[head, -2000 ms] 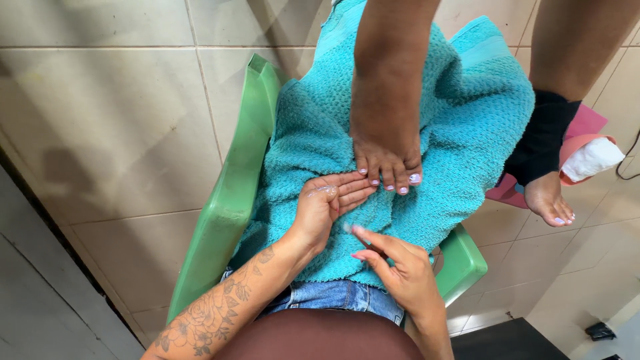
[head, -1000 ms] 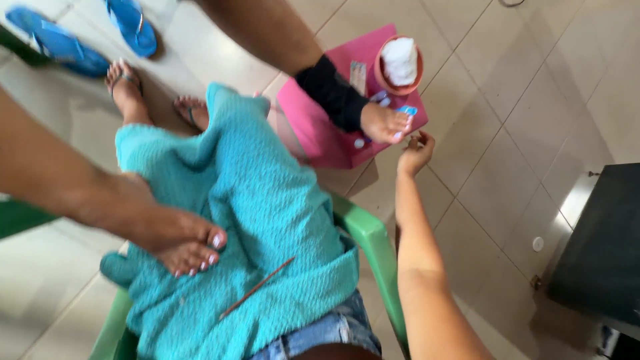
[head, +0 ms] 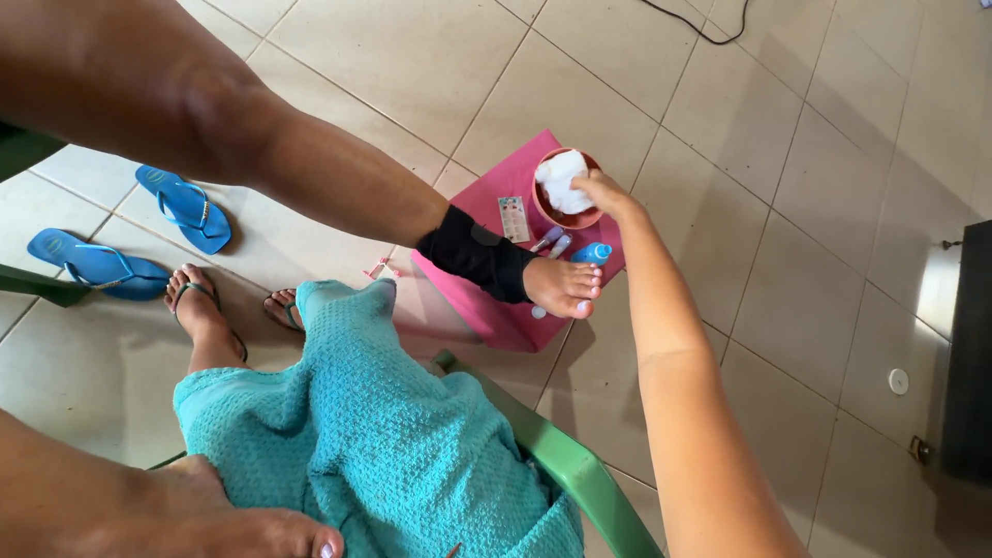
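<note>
My right hand (head: 606,194) reaches over the pink stool (head: 535,329), its fingers on a white cotton wad (head: 563,180) that lies in a round reddish bowl (head: 592,220). My left hand is out of the picture. Beside the bowl are a sheet of nail decorations (head: 513,218), small polish bottles (head: 559,246) and a blue-capped bottle (head: 593,253). Another person's foot (head: 562,287), with a black ankle wrap (head: 484,260), rests at the stool's near edge. Their other foot (head: 263,533) is by the turquoise towel (head: 434,434) over my lap.
A green plastic chair arm (head: 573,465) borders my lap. Blue flip-flops (head: 116,267) and my sandalled foot (head: 203,314) are on the tiled floor at left. A pink item (head: 382,268) lies near the stool. A dark cabinet (head: 969,356) stands at right; a cable (head: 717,39) lies at the top.
My right hand has moved from over the towel to the stool and now touches the cotton. My left hand, seen earlier under the person's toes, has left view. The view has swung right.
</note>
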